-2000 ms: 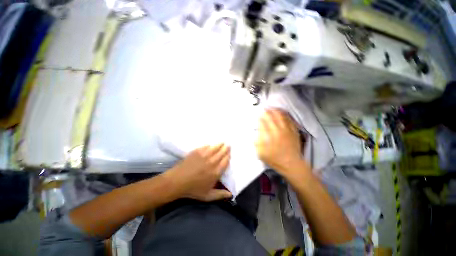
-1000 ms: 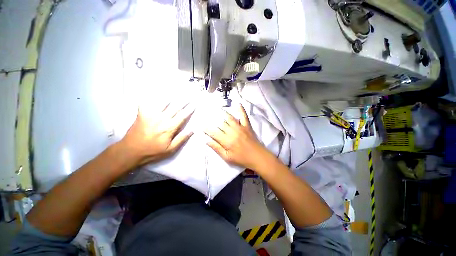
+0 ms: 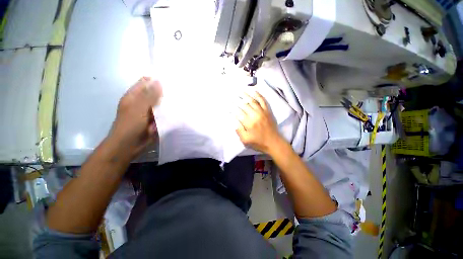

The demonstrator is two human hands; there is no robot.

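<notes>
A pale grey-white garment piece (image 3: 190, 134) lies on the white machine bed and hangs over its front edge; the lamp washes out much of it. My left hand (image 3: 137, 114) is closed at the cloth's left edge, fingers curled on it. My right hand (image 3: 256, 121) lies flat on the cloth with fingers spread, just below the presser foot (image 3: 252, 76). The sewing machine (image 3: 350, 55) stands above and right of my hands. More cloth is bunched under its arm, right of my right hand.
Yellow-and-black thread snips (image 3: 357, 111) lie right of the machine bed. A side board (image 3: 25, 101) with yellowed tape is at the left. A yellow basket (image 3: 414, 132) is at the far right. Pale cloth (image 3: 330, 177) hangs below the table at the right. Yellow-black tape (image 3: 274, 228) marks the floor.
My left hand has gone from flat on the cloth to closed at its left edge. The cloth now spreads straighter over the front edge. My right hand stays flat near the foot.
</notes>
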